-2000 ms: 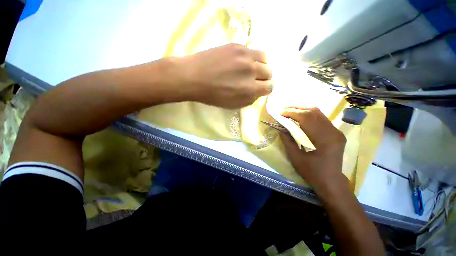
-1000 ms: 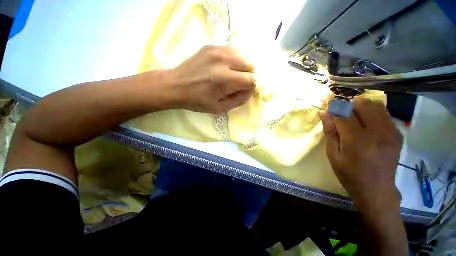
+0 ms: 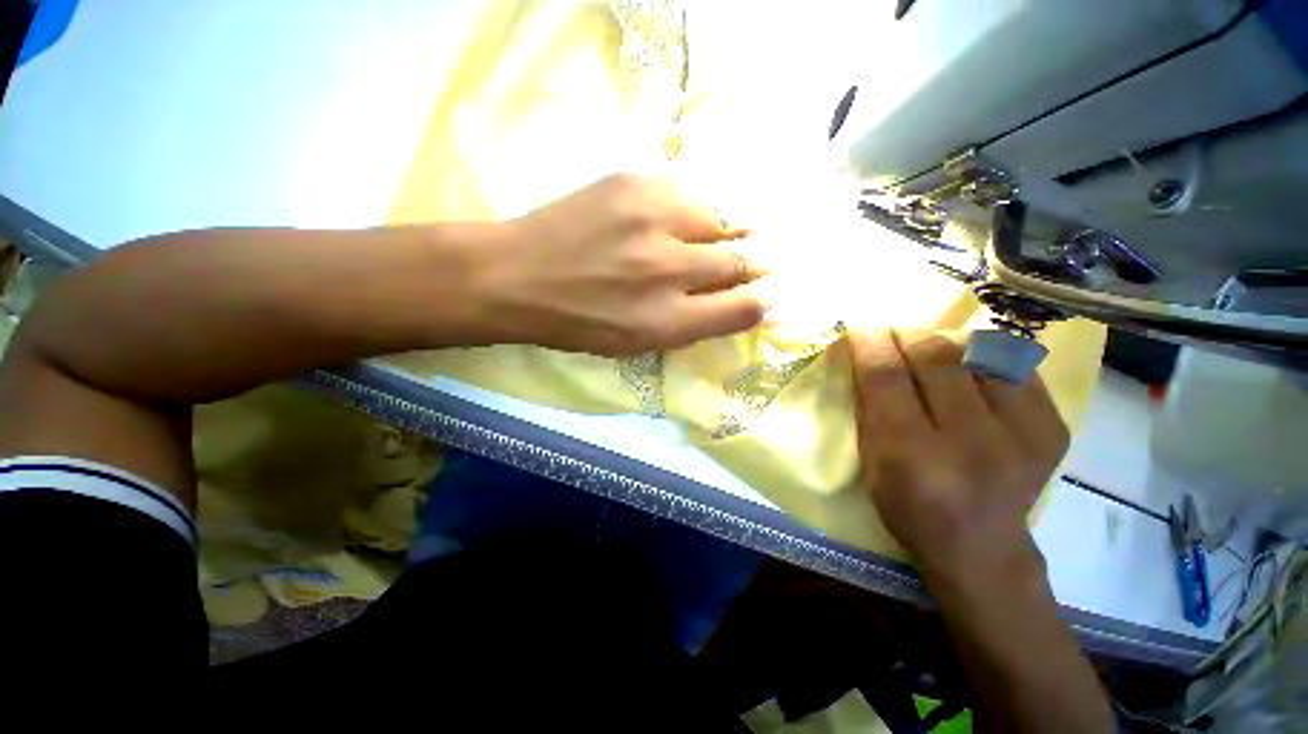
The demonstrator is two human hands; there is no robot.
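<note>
Thin pale yellow garment fabric [image 3: 796,447] lies on the white table under both hands, bleached white by the lamp near the needle area. Lace trim [image 3: 746,396] runs across it between my hands. My left hand [image 3: 646,268] rests on the fabric left of the machine, its fingertips on the cloth and washed out by glare. My right hand [image 3: 961,430] is on the fabric in front of the machine head, fingers together and pointing up at the lace; its fingertips hold the cloth's edge. The presser foot and needle are lost in glare. I cannot tell whether a tool is in my right hand.
The sewing machine head [image 3: 1090,101] fills the upper right, with a grey-ended knob [image 3: 1004,354] close above my right hand. Blue-handled snips [image 3: 1191,562] lie at the table's right. The front edge [image 3: 603,473] carries a scale. Yellow cloth pieces [image 3: 309,502] heap below left.
My right hand first moved right, then came back left and lies flatter on the cloth. The folded strip and pointed tool seen earlier at it no longer show. My left hand has shifted slightly, its fingers more spread.
</note>
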